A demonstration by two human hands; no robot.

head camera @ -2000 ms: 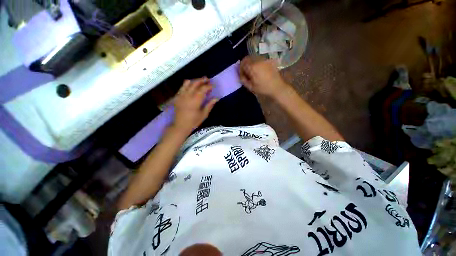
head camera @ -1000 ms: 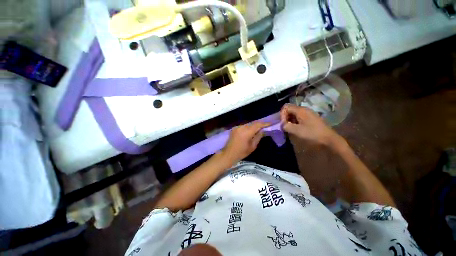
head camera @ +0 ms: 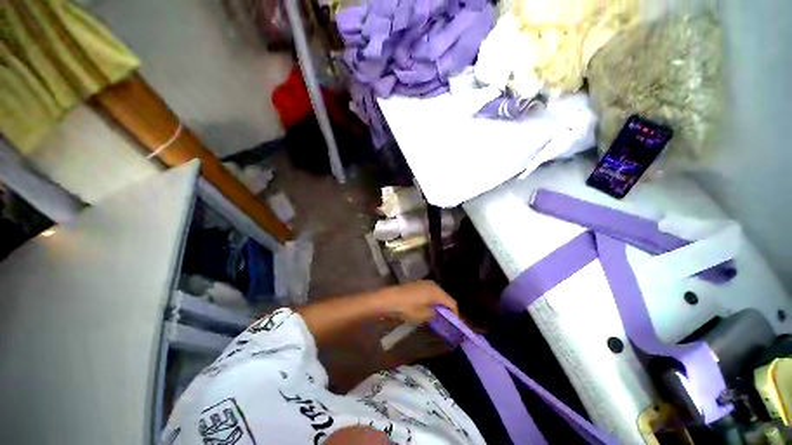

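My left hand (head camera: 421, 304) is closed on the end of a purple fabric band (head camera: 499, 387) beside the table's front edge, over my dark lap. The band runs down and right out of the picture in two lengths. My right hand is out of the picture. Joined purple bands (head camera: 627, 300) lie on the white table, one length hanging over its front edge and one running to the overlock machine (head camera: 747, 382), cut off at the lower right. A white strip (head camera: 699, 252) crosses the bands.
A black phone (head camera: 630, 155) lies behind the bands. A purple cut-piece heap (head camera: 417, 43), cream fabric pieces (head camera: 556, 39) and bagged material (head camera: 664, 78) are at the back. Another table (head camera: 95, 304) stands at the left. Rolled pale material (head camera: 404, 226) is below, between the tables.
The view has swung left. My left hand now holds a band end farther left, away from the lap's middle. My right hand has gone out of the picture.
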